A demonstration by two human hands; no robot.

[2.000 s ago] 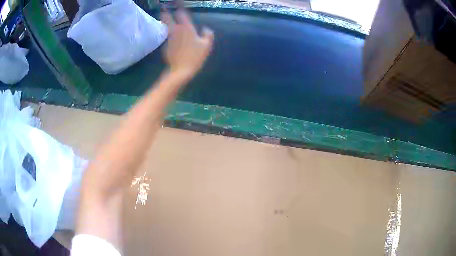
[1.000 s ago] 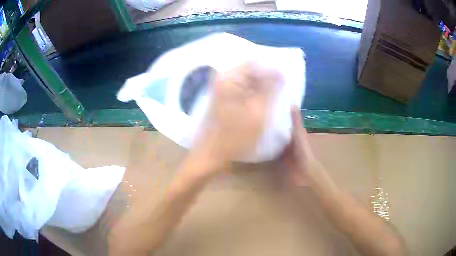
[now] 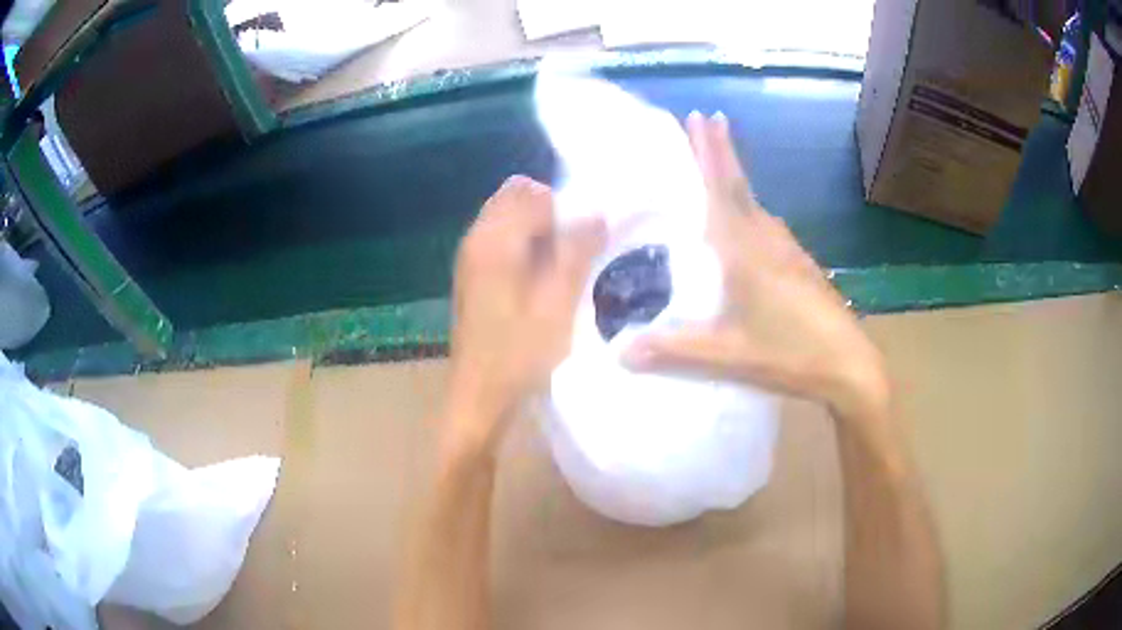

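Note:
A white poly bag with a product inside [image 3: 664, 443] stands on the cardboard table cover [image 3: 369, 492] in front of me. Its lower part is rounded and full, its upper part is narrow and rises over the conveyor belt. A dark patch shows on its middle. My left hand [image 3: 523, 295] holds the bag's left side with bent fingers. My right hand [image 3: 781, 302] lies along its right side, thumb across the front below the dark patch, fingers pointing up. What is inside the bag is hidden.
A heap of white poly bags [image 3: 148, 517] lies at the left table end. The green conveyor frame [image 3: 394, 332] runs beyond the cover, with the dark belt [image 3: 345, 209] behind. A carton [image 3: 947, 123] stands on the belt at right, a brown box [image 3: 154, 99] at back left.
The bag was on the belt at back left, then over the frame held by both hands. Now it stands upright nearer me, its top gathered narrower. My right hand has moved up its side.

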